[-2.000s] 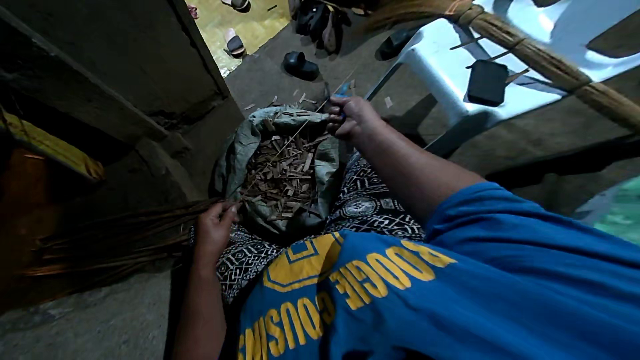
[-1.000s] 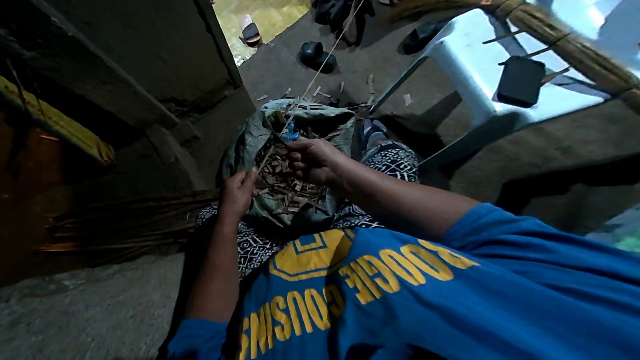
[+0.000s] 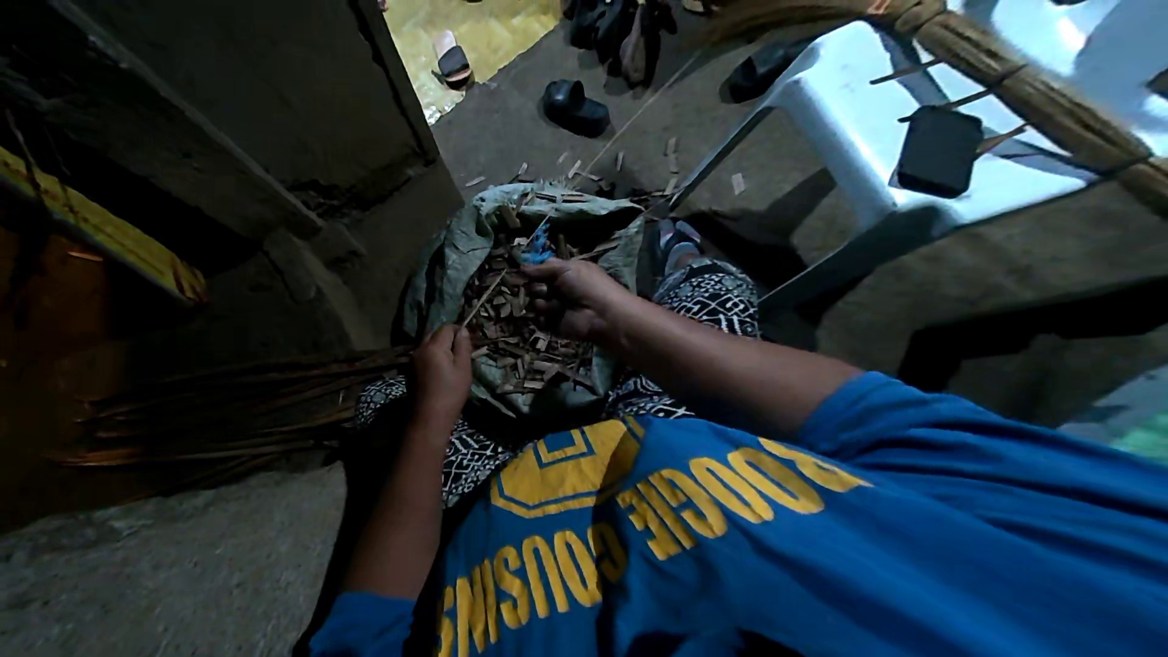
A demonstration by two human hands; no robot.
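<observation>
Between my knees an open woven sack [image 3: 456, 246] holds many short dark chips [image 3: 529, 342]. My left hand [image 3: 443, 370], at the sack's near left rim, grips a thin pale strip [image 3: 484, 299]. The strip runs up and away over the sack towards the slippers. My right hand [image 3: 575, 297] is closed over the chips, with a blue thing [image 3: 538, 246] at its fingertips beside the strip; whether this is a cloth wrap or a tool's handle I cannot tell. Left of my left hand lies a bundle of long thin sticks [image 3: 246, 401].
A white plastic chair [image 3: 849, 119] at the right bears a dark block [image 3: 940, 151] and a tied bundle of thin sticks [image 3: 1049, 91]. Black slippers [image 3: 575, 108] and scattered chips lie on the floor beyond the sack. A wall [image 3: 274, 100] stands at the left.
Two seconds ago my right hand was at the sack's far right rim; it is now over the chips. My left hand has come up from the sticks to the sack's rim, with the strip in it.
</observation>
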